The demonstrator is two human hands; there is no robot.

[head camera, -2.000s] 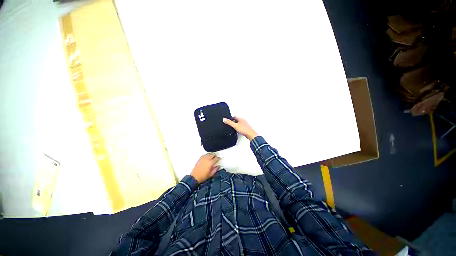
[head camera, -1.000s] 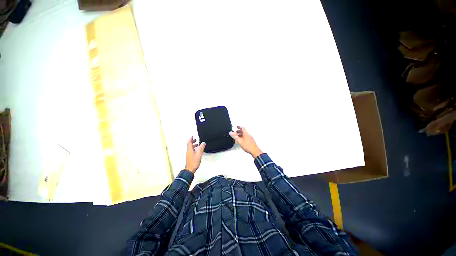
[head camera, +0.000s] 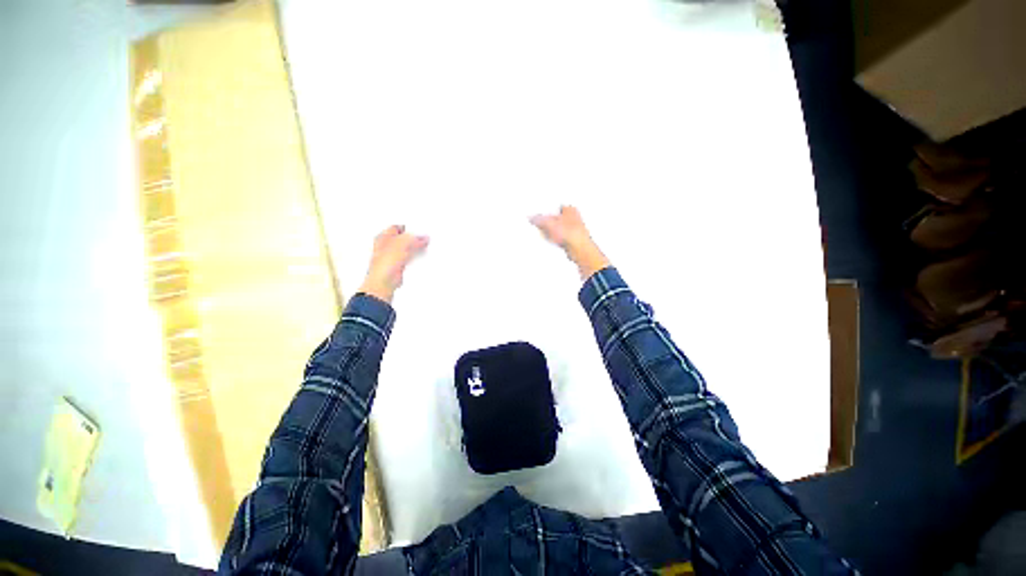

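A black pouch [head camera: 507, 407] with a small white logo lies flat on the white table near my body. Faint translucent white material shows around its sides, and its outline is hard to see. My left hand [head camera: 395, 254] is beyond the pouch to the left, with fingers bent together. My right hand [head camera: 566, 234] is beyond it to the right, thumb and fingers close together. Neither hand touches the pouch. Glare on the white surface hides whether the fingers hold a thin sheet.
A long tan board [head camera: 242, 248] with shiny brown tape lies left on the white table. A pale-yellow card [head camera: 68, 464] is at the lower left. A brown carton [head camera: 842, 371] stands by the right table edge. Another carton [head camera: 951, 68] and brown heaps [head camera: 954, 248] are at the upper right.
Both hands have left the pouch's sides and moved forward and apart. The pouch now appears lower in view, closer to my body. A large carton has come into view at the upper right.
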